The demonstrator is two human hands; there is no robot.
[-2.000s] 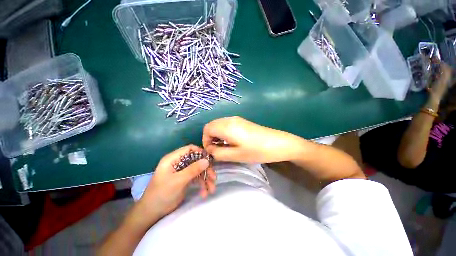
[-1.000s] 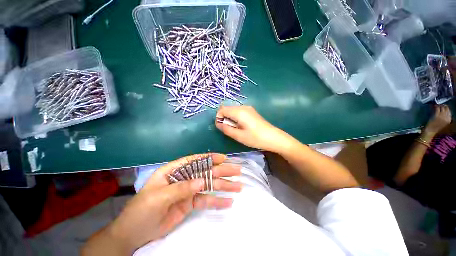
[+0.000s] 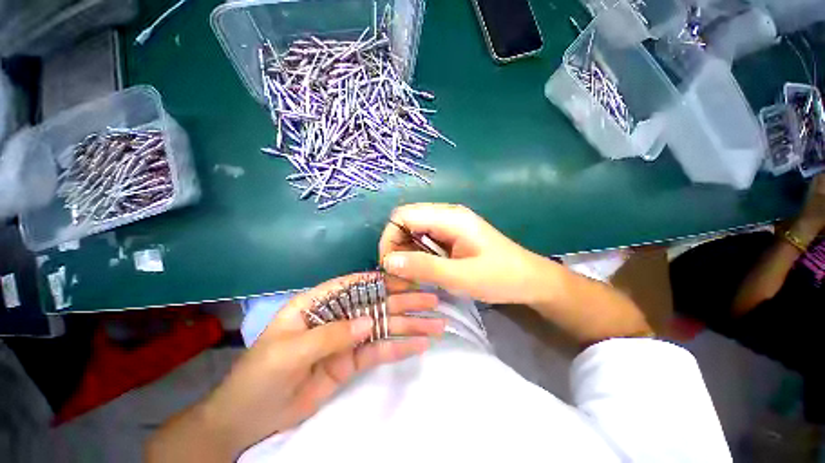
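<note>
Several slim metal pins [image 3: 362, 300] lie fanned side by side in my left hand [image 3: 317, 362], held under the thumb with the fingers spread behind them. My right hand [image 3: 461, 249] is just above and right of the fan, its thumb and fingertips at the end of the row. It holds a slim dark piece with a silver-white end [image 3: 432, 244]; whether this is a tool or a pin I cannot tell. A loose pile of metal pins [image 3: 348, 118] spills from a clear tub [image 3: 237, 56] tipped on its side, beyond my hands.
A clear tub [image 3: 185, 172] with browner pins lies at left. A smartphone [image 3: 507, 27] lies at the top. Clear boxes [image 3: 715, 127] stand at right, one holding pins. Another person's arm [image 3: 801, 231] shows at the right edge. The green bench [image 3: 507, 194] ends just before my body.
My right hand has moved back from near the pile to the fan in my left hand. My left hand stays open-palmed around the pins. The other person's hand has shifted toward the right edge.
</note>
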